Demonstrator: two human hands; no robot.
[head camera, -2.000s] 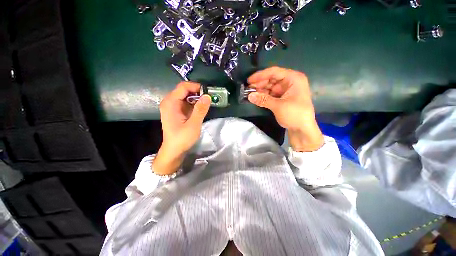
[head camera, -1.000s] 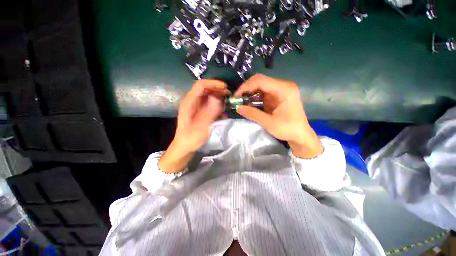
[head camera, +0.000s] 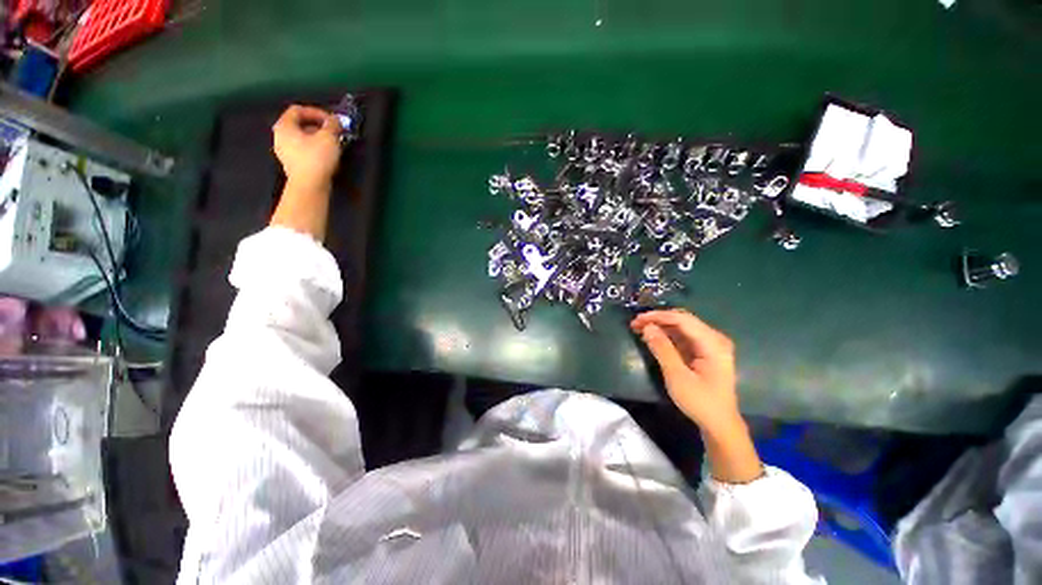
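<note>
My left hand (head camera: 306, 143) is at the far end of the black compartment tray (head camera: 257, 206) on the left. Its fingertips are on a small silver and bluish part (head camera: 347, 118), possibly a spring clip, at the tray's far right corner. My right hand (head camera: 699, 371) is at the near edge of the pile of silver spring clips (head camera: 606, 229), with thumb and index finger close together. A dark piece lies by these fingertips; whether they grip it is unclear. A clipped row (head camera: 651, 153) runs along the pile's far edge.
A small dark box with white slips (head camera: 851, 154) and a red strip is right of the pile. Loose clips (head camera: 990, 269) lie farther right. A red tray (head camera: 114, 29) is at the far left, above white equipment (head camera: 51, 223). A blue stool (head camera: 817, 469) and another person's sleeve (head camera: 977, 503) are lower right.
My hands were together at the bench edge with a grey-green part and a clip. My left hand has moved far left to the tray; my right hand to the pile's near edge. The view has shifted.
</note>
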